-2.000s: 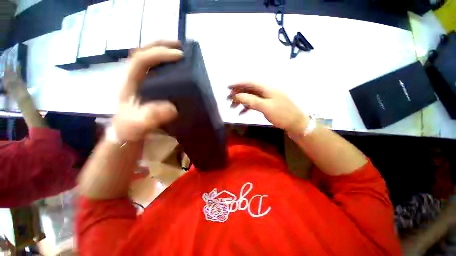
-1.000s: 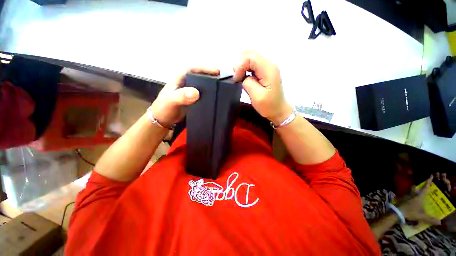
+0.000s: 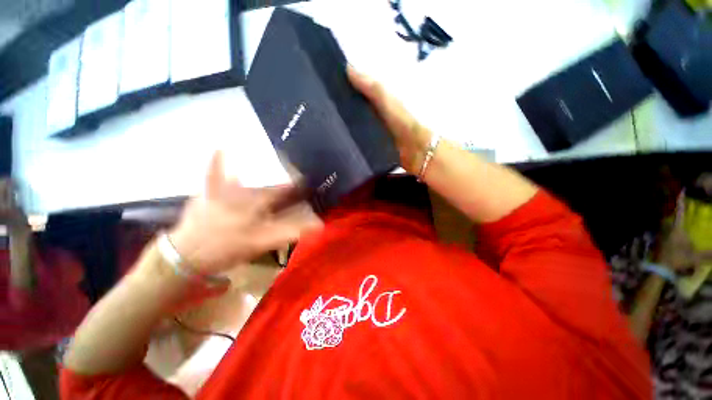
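Note:
A black gift box (image 3: 312,109) with small white lettering on its broad face is held up at a tilt, over the front edge of the table. My right hand (image 3: 390,117) grips it along its right side, with the fingers partly hidden behind it. My left hand (image 3: 242,223) is blurred, with its fingers apart, just below and left of the box's lower end. Whether its fingertips touch the box is unclear.
Several black-edged boxes with white faces (image 3: 144,51) stand in a row at left. Black ribbons or cords (image 3: 425,33) lie at the far middle. A lettered black box (image 3: 585,94) and another (image 3: 683,58) lie at right. People's arms show at both sides.
The box has moved up and away from my body, and its lettered face now shows. My left hand has come off its upper end and moved down. My right hand has shifted onto its side.

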